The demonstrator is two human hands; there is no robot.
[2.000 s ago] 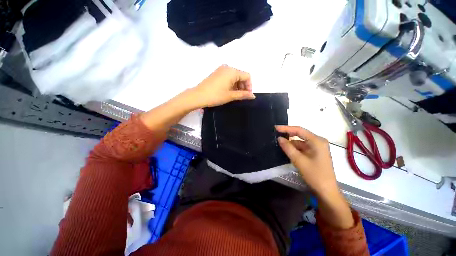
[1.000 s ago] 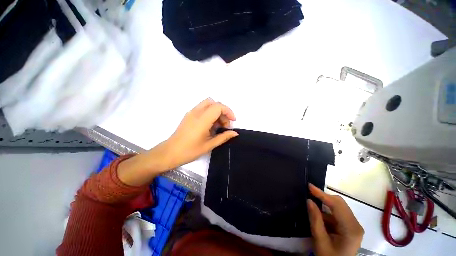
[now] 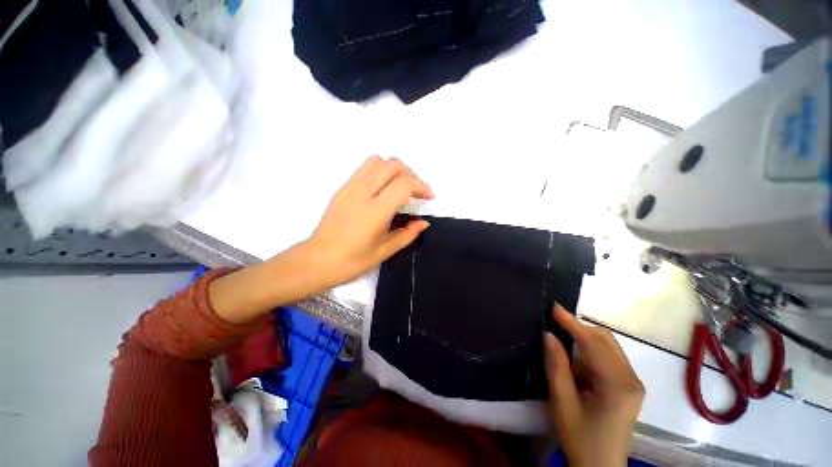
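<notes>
A black garment panel (image 3: 474, 301) with thin white guide lines in a pocket shape lies at the table's front edge, with a pale layer (image 3: 410, 388) showing beneath its lower rim. My left hand (image 3: 369, 223) pinches its upper left corner between thumb and fingers. My right hand (image 3: 598, 378) holds its right side, thumb and forefinger near the right white line. The sewing machine head (image 3: 730, 191) is to the right of the panel; its needle area is not clear.
A pile of black panels (image 3: 410, 46) lies at the back. A white cloth bundle (image 3: 137, 137) with black pieces is at the left. Red-handled shears (image 3: 698, 374) lie at the right under the machine. A blue crate (image 3: 315, 365) stands below the ruled table edge (image 3: 196, 246).
The view has swung so the machine head shows from above. Over the last second, the panel and both hands appear slightly higher and further left; both hands still hold it.
</notes>
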